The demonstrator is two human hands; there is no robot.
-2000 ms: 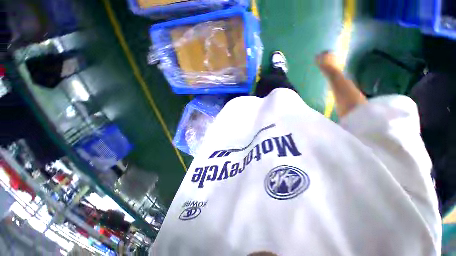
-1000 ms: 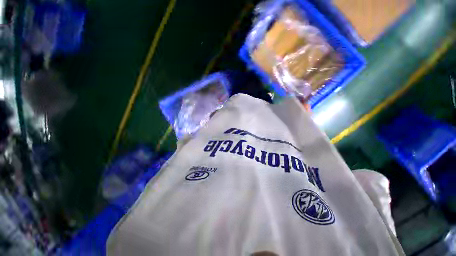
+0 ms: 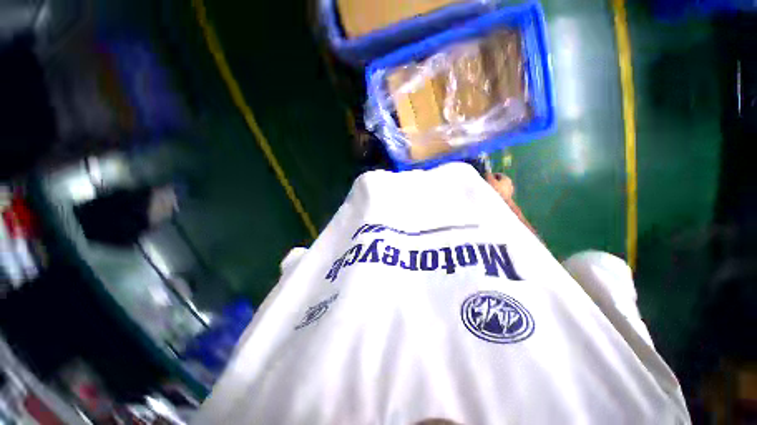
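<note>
A blue plastic crate (image 3: 544, 79) lies just in front of my body, at the top centre. Crinkled clear plastic film (image 3: 465, 91) covers tan cardboard (image 3: 423, 116) inside it. My right hand (image 3: 503, 189) is small and blurred near the crate's lower right corner, partly hidden by my white shirt. Whether it touches or holds the crate cannot be told. My left hand is out of sight; only a bit of white sleeve shows at the left side of the shirt.
A second blue crate (image 3: 357, 48) with tan cardboard stands just beyond the first. Yellow lines (image 3: 628, 141) run along the green floor on both sides. Blurred racks or benches fill the left, with a blue object (image 3: 217, 336) low there. Dark shapes lie at the right edge.
The view has swung, so the film-covered crate now sits straighter and nearer the centre. The small lined crate at left has gone from sight. My right hand now shows beside the larger crate's corner.
</note>
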